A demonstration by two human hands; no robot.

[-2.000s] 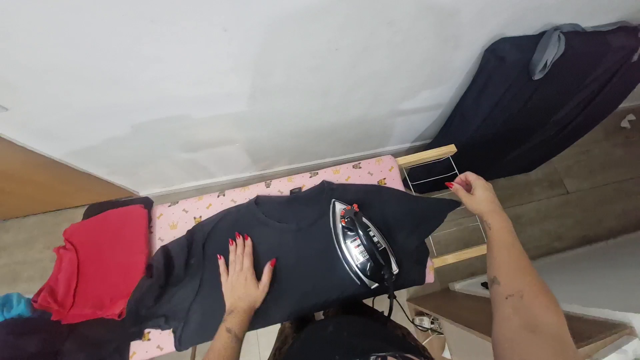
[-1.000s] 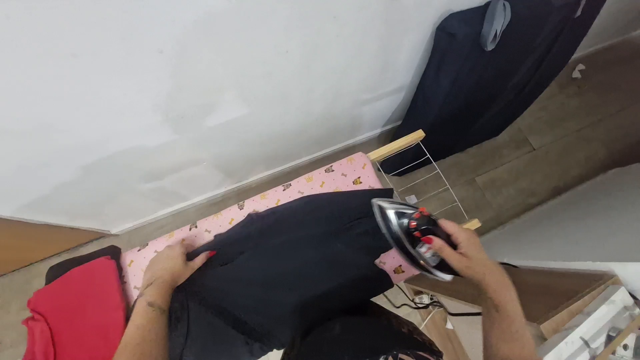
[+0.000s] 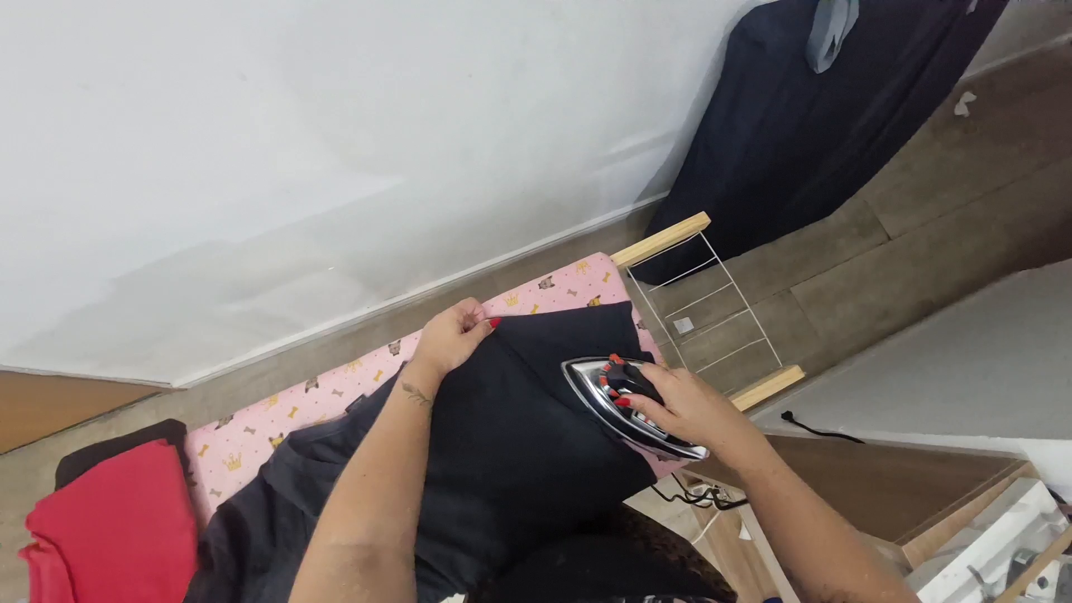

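Note:
A black garment (image 3: 519, 435) lies over the pink patterned ironing board (image 3: 322, 394), one edge reaching close to the board's narrow right end. My left hand (image 3: 455, 335) pinches the garment's far edge between thumb and fingers. In my right hand (image 3: 682, 406) is the handle of a chrome and black clothes iron (image 3: 615, 398) with red-orange parts. The iron rests on the garment near the right end of the board, its tip pointing up and left. Its soleplate is hidden from view.
A folded red cloth (image 3: 117, 528) lies at the left end, over a dark one. Beyond the board's right end are a wire rack with wooden bars (image 3: 766, 387) and dark hanging fabric (image 3: 804, 126). A white wall (image 3: 251, 167) runs behind. Black cords (image 3: 703, 496) lie below.
The iron stood on the garment with neither hand on it, and is now in my right hand. Since a second ago my left hand has moved along the garment's far edge towards the right end.

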